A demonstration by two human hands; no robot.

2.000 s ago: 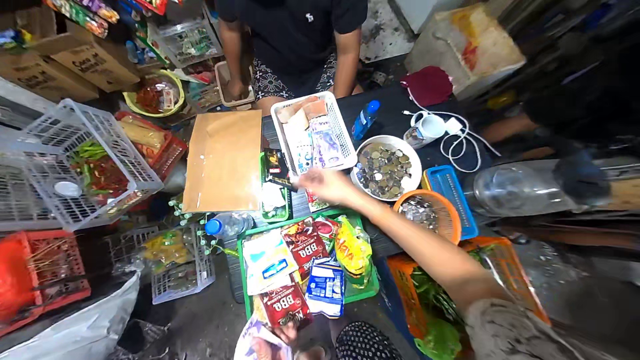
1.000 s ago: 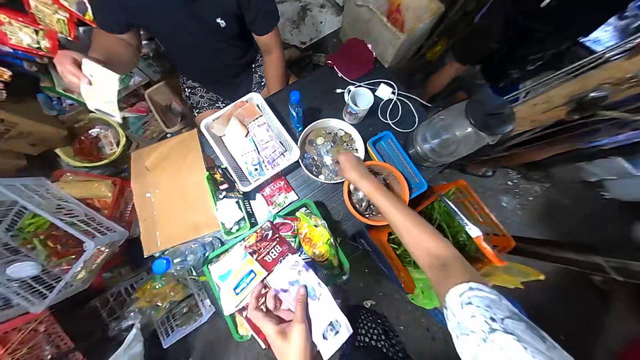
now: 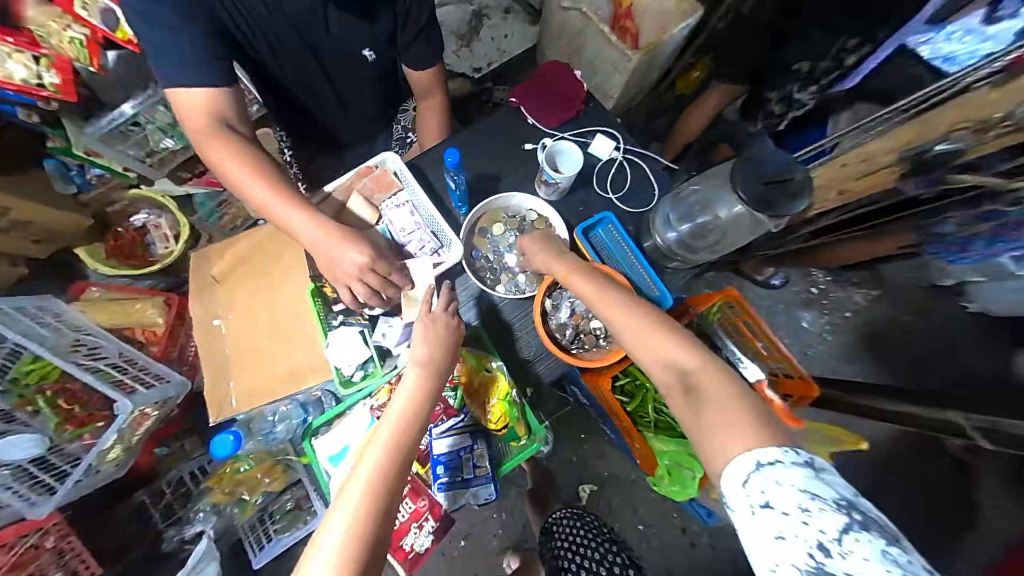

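My left hand point(image 3: 438, 332) reaches up over the green basket, its fingers on a pale banknote point(image 3: 418, 290). Another person's hand point(image 3: 364, 268) touches the same note from the left. Above them is a white plastic basket point(image 3: 454, 250) with paper money point(image 3: 410, 227) in it. My right hand point(image 3: 546, 253) is down in a white bowl point(image 3: 475, 274) of coins point(image 3: 502, 240); its fingertips are partly hidden, so whether it grips a coin is unclear. An orange bowl point(image 3: 546, 340) of coins point(image 3: 572, 320) sits below my right forearm.
Around the dark table point(image 3: 512, 324) are a blue basket point(image 3: 624, 256), a mug point(image 3: 558, 166), a white cable point(image 3: 616, 188), a blue bottle point(image 3: 455, 182) and a glass jar point(image 3: 704, 216). Cardboard point(image 3: 256, 320) and a green basket point(image 3: 524, 452) of packets lie nearer, left of an orange crate point(image 3: 640, 448) with greens.
My left hand has moved up from the packets, where it held notes, to the other person's hand. That person's arm has come down from the upper left. My right hand remains at the coin bowl.
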